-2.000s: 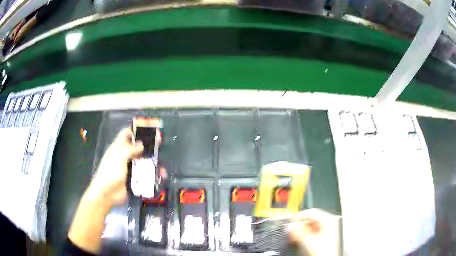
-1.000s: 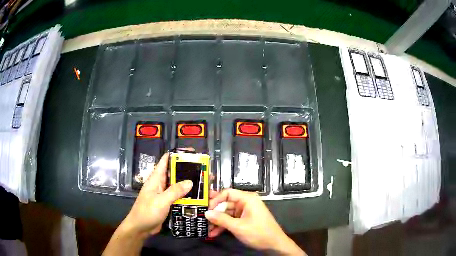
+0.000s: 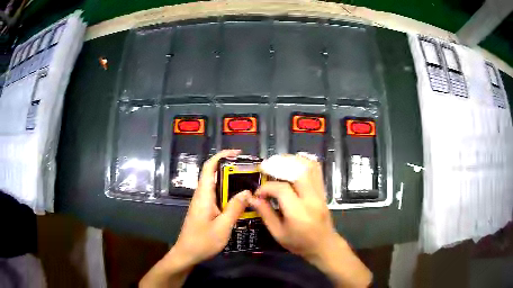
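Note:
A keypad phone (image 3: 243,233) with a yellow frame, dark screen and black keypad is face up below the tray's front edge. My left hand (image 3: 205,225) holds it from the left, thumb on the screen. My right hand (image 3: 304,216) is over its right side, fingertips on the screen; whether they grip anything cannot be told. A white piece (image 3: 286,167) shows at my right hand's fingers. The clear blister tray (image 3: 135,143) holds several phones back up with red ovals, such as the one at the right (image 3: 360,160), in its near row.
White backing sheets with printed films lie left (image 3: 19,152) and right (image 3: 464,163) of the tray. An orange scrap (image 3: 103,62) lies at the mat's left, white scraps (image 3: 415,167) at its right. A pale rail (image 3: 236,10) and green belt are beyond.
My right hand has moved from the phone's lower right side up onto its screen. The white piece now shows higher, at the phone's upper right. The whole view has shifted slightly.

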